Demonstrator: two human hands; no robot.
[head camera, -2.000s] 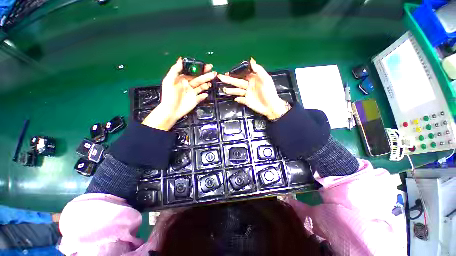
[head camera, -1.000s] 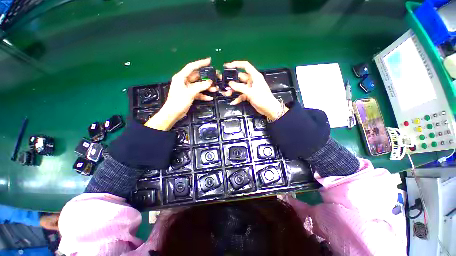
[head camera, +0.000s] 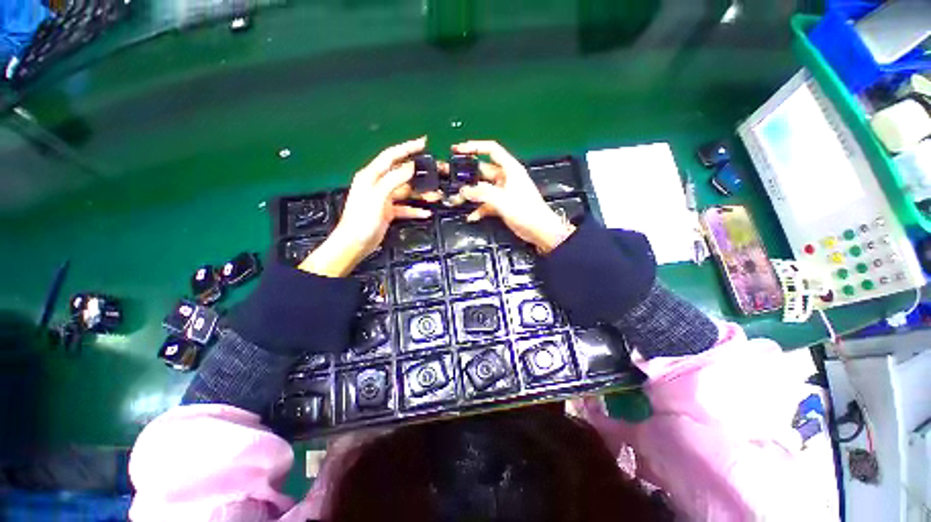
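My left hand (head camera: 370, 207) holds a small black camera unit (head camera: 425, 173) between its fingertips. My right hand (head camera: 513, 196) holds a second black unit (head camera: 463, 171), whose face shows a faint purple tint. The two units are upright side by side with a small gap, above the far part of the black blister tray (head camera: 455, 401). Several tray pockets nearer me hold black units with a ring on the face, such as this ringed unit (head camera: 428, 326). My wrists and sleeves hide parts of the tray.
Loose black units (head camera: 192, 322) lie left of the tray, with a dark pen (head camera: 54, 293) farther left. To the right are a paper sheet (head camera: 642, 200), two blue-edged units (head camera: 726, 179), a lit smartphone (head camera: 742, 261), a bench tester (head camera: 829, 194) and a green bin edge (head camera: 817, 61).
The hands came together from apart, with the units now side by side. The green light on the left unit no longer shows. The smartphone screen lit up. The view shifted slightly.
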